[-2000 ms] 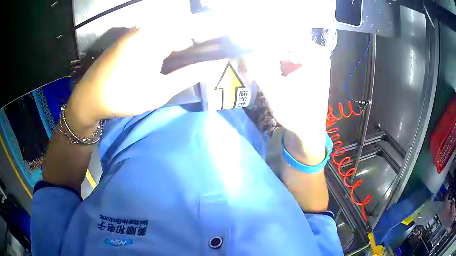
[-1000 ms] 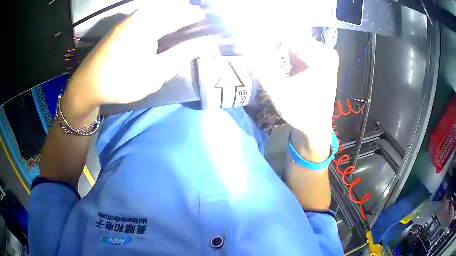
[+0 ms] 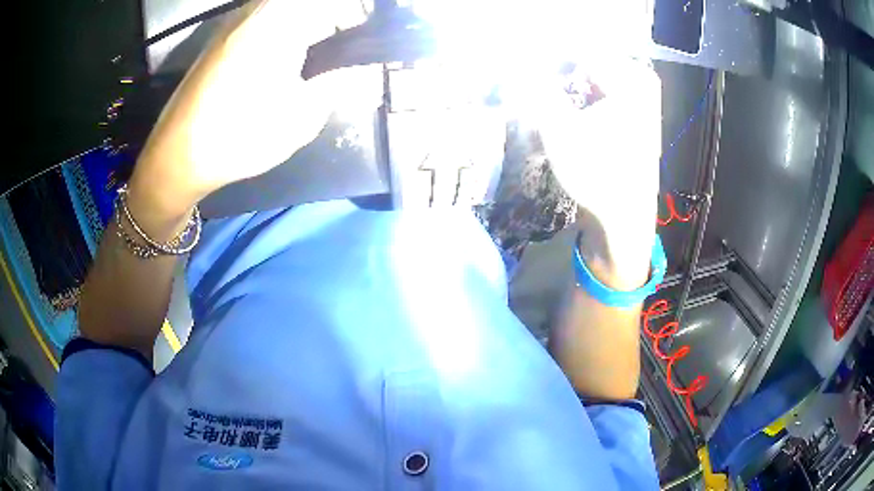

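My left hand [image 3: 273,110], upper left and bleached by glare, is closed around a dark bundle that looks like black cables [image 3: 359,48]. The bundle points right toward the bright centre. My right hand [image 3: 604,144] is right of centre and almost fully washed out. A small dark-red spot [image 3: 583,88] shows at its fingers; whether it holds something cannot be told. Between the hands stands the bench machine [image 3: 387,158] with a pale arrow label [image 3: 446,177] on its near face. The fingertips and machine top are lost in glare.
Clear crinkled plastic bag [image 3: 532,197] with dark bits hangs beside the machine, near my right wrist. A red coiled hose [image 3: 676,360] hangs at right by a metal frame [image 3: 714,144]. Blue baskets [image 3: 81,206] with dark cables are at left. A red basket [image 3: 851,273] is at far right.
My right hand has moved outward to the right, showing more of the plastic bag. My left hand and the dark bundle have moved slightly up. The arrow label looks more washed out.
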